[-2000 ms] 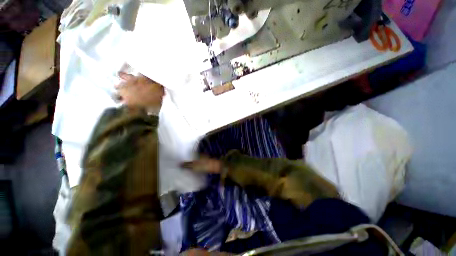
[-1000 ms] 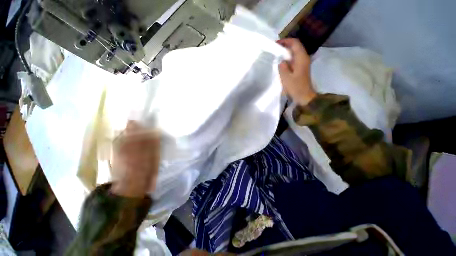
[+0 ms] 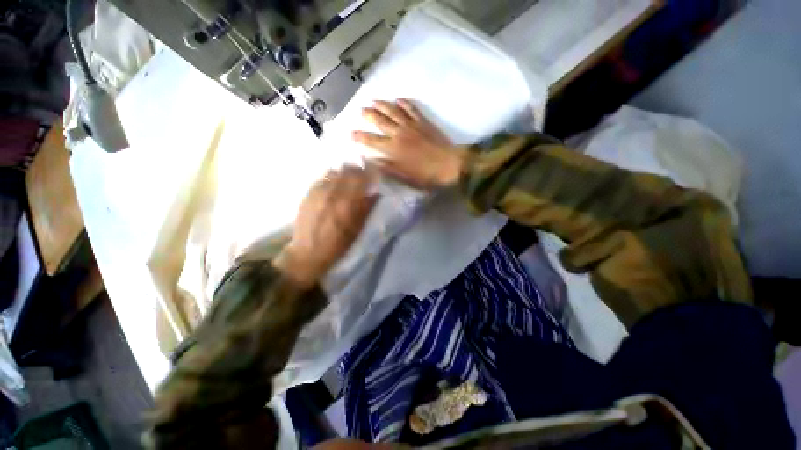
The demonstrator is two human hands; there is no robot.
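A white fabric panel point(image 3: 465, 75) lies over the machine table and hangs over its front edge onto the lap. Cream and white cloth point(image 3: 189, 237) spreads to the left. The sewing machine point(image 3: 263, 39) stands at the top, with its presser foot point(image 3: 309, 112) at the cloth's edge. My right hand point(image 3: 408, 145) lies on the panel with fingers spread, just right of and below the presser foot. My left hand point(image 3: 332, 215) is beside it on the cloth, fingers bent and slightly blurred; whether it pinches the cloth cannot be told.
A lamp head point(image 3: 107, 119) on a gooseneck is at the upper left. A white stack of cloth point(image 3: 672, 149) lies at the right beside the pale wall point(image 3: 755, 123). A wooden board point(image 3: 57, 202) is at the left, and a green crate point(image 3: 61, 429) is at the lower left.
A panel now covers the bed right of the needle, which was bare at first. My right hand has let go of the panel's right edge and moved left onto it. My left hand has moved up and right.
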